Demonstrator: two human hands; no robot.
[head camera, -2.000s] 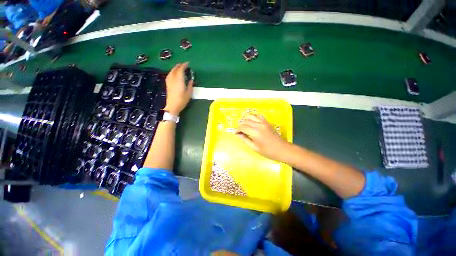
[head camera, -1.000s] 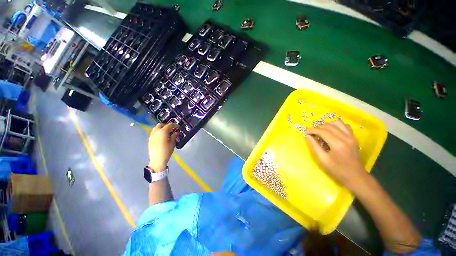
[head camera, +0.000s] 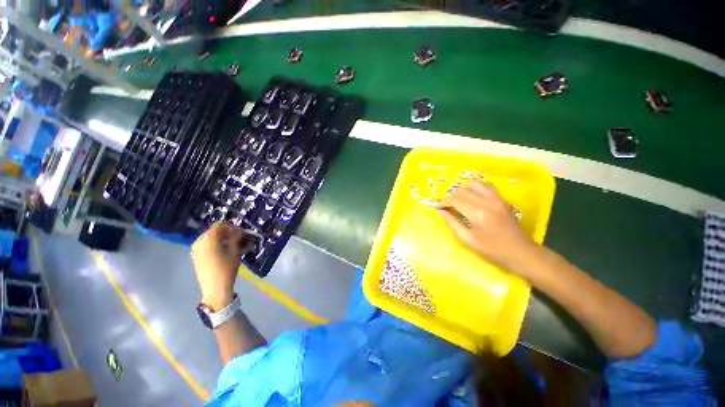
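Observation:
The yellow parts tray (head camera: 469, 282) lies in front of my body. Tiny coppery-silver metal parts (head camera: 404, 284) are heaped in its near left corner, with a looser scatter at the far end. My right hand (head camera: 486, 226) is over the far part of the tray, thumb and fingertips together close above the scatter; whether they pinch a part is too small to tell. My left hand (head camera: 219, 256) is at the near corner of the open black blister tray (head camera: 338, 119), its fingertips closed on a dark watch case, partly hidden and blurred. Other cases fill many pockets.
Stacked blister trays (head camera: 171, 151) stand beyond the open one at left. The green conveyor belt (head camera: 477, 95) carries several spaced cases (head camera: 622, 143) behind a white edge strip. A dotted small-parts holder (head camera: 711, 270) is cut off at the right edge. Grey floor shows at lower left.
My left hand went from the conveyor to the blister tray's near corner, then slightly out from it. My right hand stays over the yellow tray. The view swung left, then partly back.

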